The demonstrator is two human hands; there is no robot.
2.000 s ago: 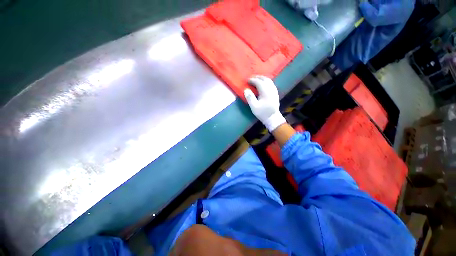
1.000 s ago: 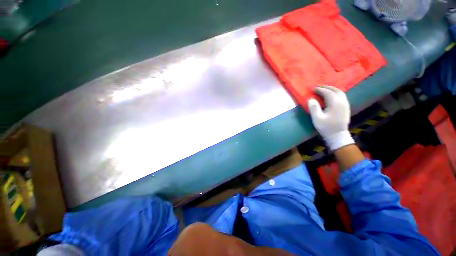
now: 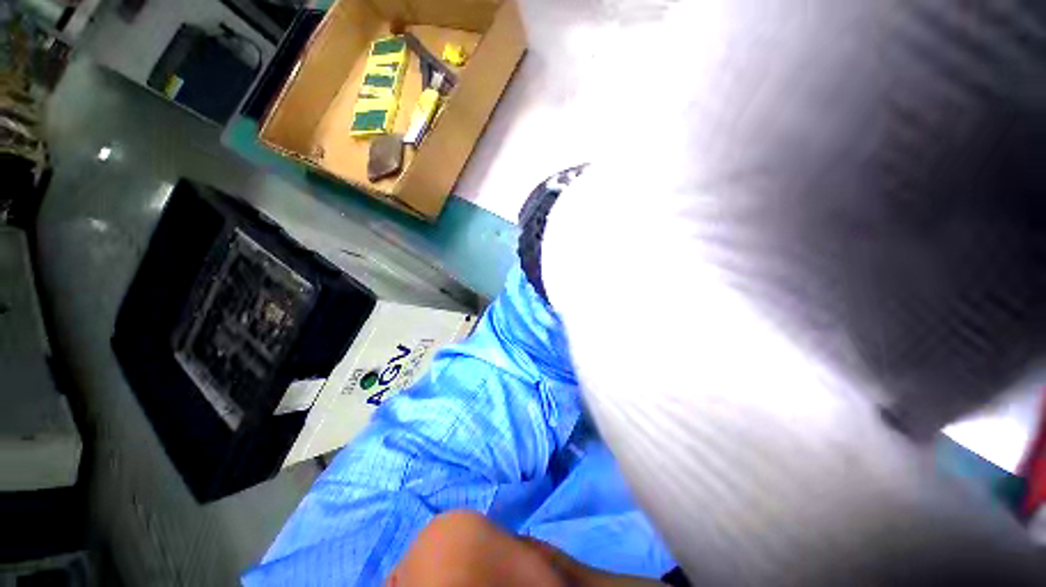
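Blurred white-grey glove fabric fills the right half, very close to the camera. My left hand [image 3: 642,275] lies in the white area beyond the blue sleeve and dark wristwatch [image 3: 539,227]; its fingers cannot be made out. The darker grey glove mass at the upper right may be my right hand, but the two cannot be separated clearly. A small dark spot shows at its lower edge. Whether either hand holds anything is hidden. A sliver of a red piece [image 3: 1037,464] shows at the right edge.
An open cardboard box [image 3: 476,120] at the bench end holds a yellow-green striped pack [image 3: 381,86] and a dark-handled tool [image 3: 427,69]. Below left stand a black crate [image 3: 172,401] with dark parts and a white panel marked AGV [image 3: 373,373].
The view has swung left to the box and floor crate. The red pieces have mostly left view. Glove fabric now covers the right half; earlier my right hand rested on the red pieces.
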